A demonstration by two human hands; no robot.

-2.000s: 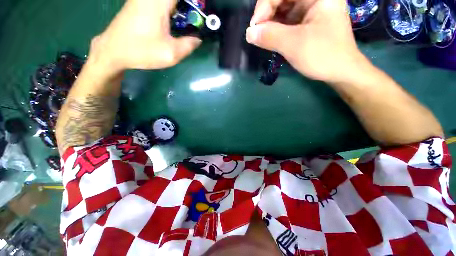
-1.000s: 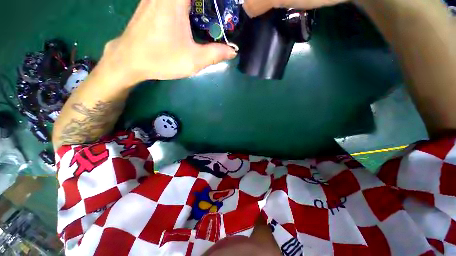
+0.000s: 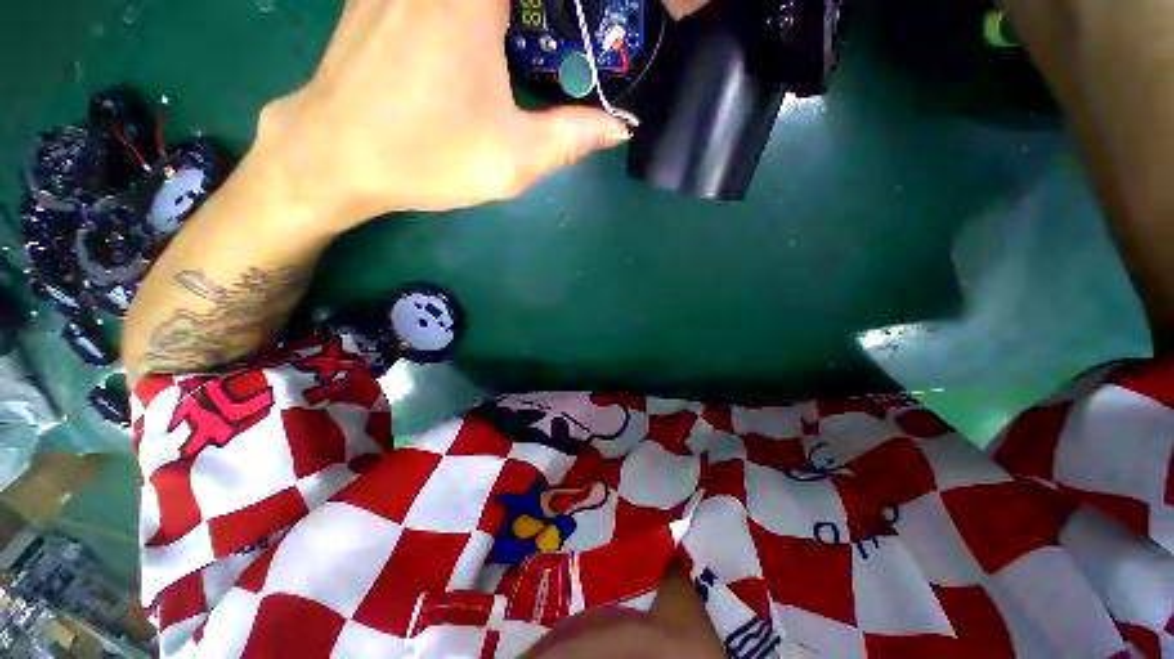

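My left hand [image 3: 431, 122] is at the top, holding a round blue-black circuit board [image 3: 556, 49] with a yellowish digit display and a green-teal spot. Its thumb lies at the board's lower edge, by the end of a white cable [image 3: 591, 54] that crosses the board. A smooth black cup [image 3: 708, 129] stands out tilted just right of the board. Of my right hand [image 3: 684, 8], only a small patch of skin shows at the top edge; the rest is cut off, and its grip is hidden. My right forearm runs down the right side.
A heap of black round parts [image 3: 110, 251] with red wires and a white-faced part [image 3: 178, 200] lies at left. Another white-faced round part [image 3: 422, 322] lies near my shirt. Crumpled clear plastic [image 3: 23, 412] is at the left edge. A dark ribbed part [image 3: 809, 45] is beside the cup.
My left hand has moved right with the board, which shows more fully. My right hand has moved up and right, mostly out of the picture. The black cup now sits farther right, tilted.
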